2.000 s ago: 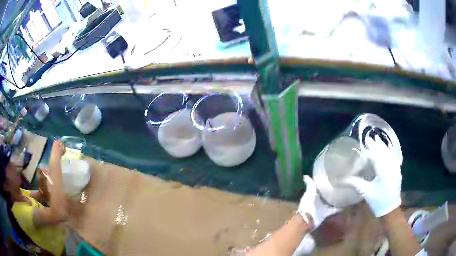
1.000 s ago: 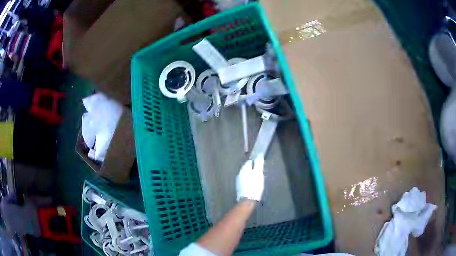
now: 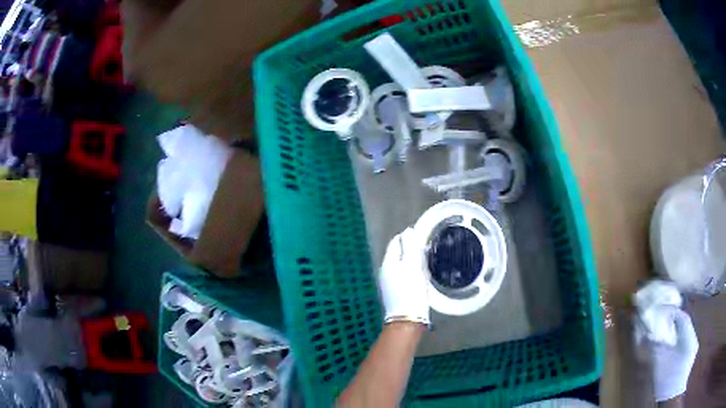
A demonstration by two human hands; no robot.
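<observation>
My left hand (image 3: 406,275), in a white glove, reaches into the green crate and grips a white handle-and-ring part (image 3: 495,267) at the ring's left side. The ring faces up, with a dark round middle; its handle is not clearly visible. A clear-topped white appliance body (image 3: 681,239) is at the right edge, partly cut off. Below it is a white shape (image 3: 675,351), which looks like my gloved right hand or a cloth; I cannot tell which. Several loose handle-and-ring parts (image 3: 334,100) lie in the upper part of the crate.
The green crate's (image 3: 585,263) slotted walls surround my left hand. The cardboard-covered bench (image 3: 621,119) is on its right. At lower left is another crate of white parts (image 3: 215,351). A cardboard box (image 3: 239,211) holds white material. Red frames stand at far left.
My left hand has gone from a part's flat arm to its ring, which now faces the camera. The view has shifted, and a white body has appeared beside the bench's right side.
</observation>
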